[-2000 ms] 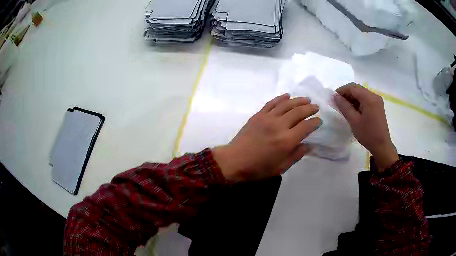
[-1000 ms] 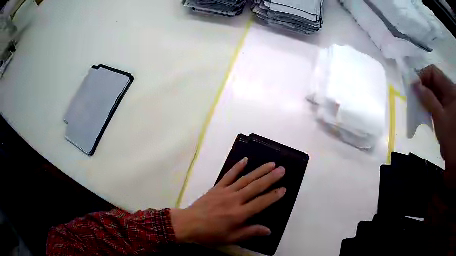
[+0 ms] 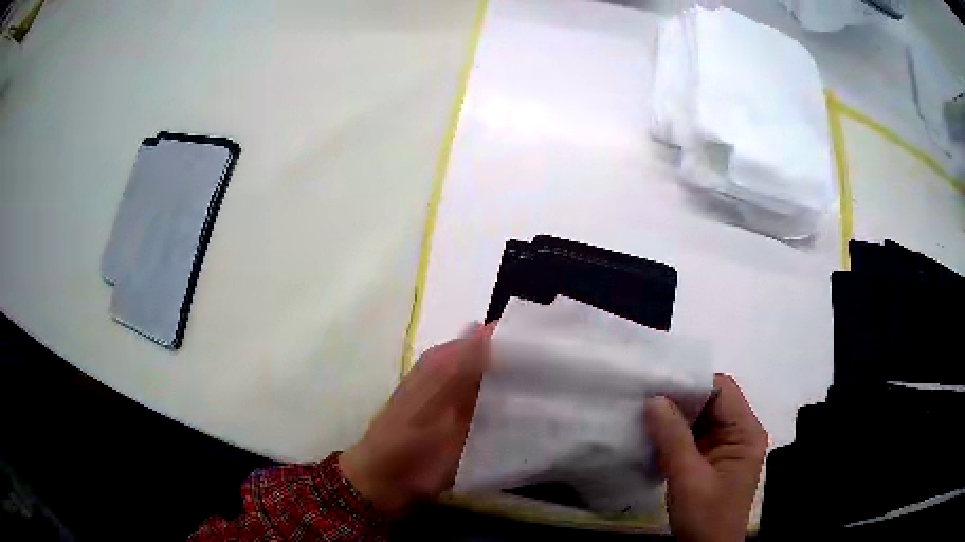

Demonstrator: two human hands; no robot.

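Note:
A thin white backing sheet point(image 3: 571, 392) is held between my two hands over a black panel point(image 3: 598, 281). The panel lies on the white work sheet, and its notched far end shows past the backing sheet. My right hand point(image 3: 704, 445) pinches the sheet's right edge between thumb and fingers. My left hand point(image 3: 423, 413), blurred, is at the sheet's left edge; its fingertips are partly hidden, and I cannot tell if it grips the sheet.
A backed panel point(image 3: 169, 238) with a black rim lies at the left. A stack of loose white backing sheets point(image 3: 757, 116) is at the upper right. Dark panel stacks point(image 3: 889, 318) are at the right edge. Yellow tape point(image 3: 434, 201) borders the work sheet.
My right hand has come from the far right to the black panel with a white sheet. My left hand has moved off the panel's top to its left side. The view has shifted.

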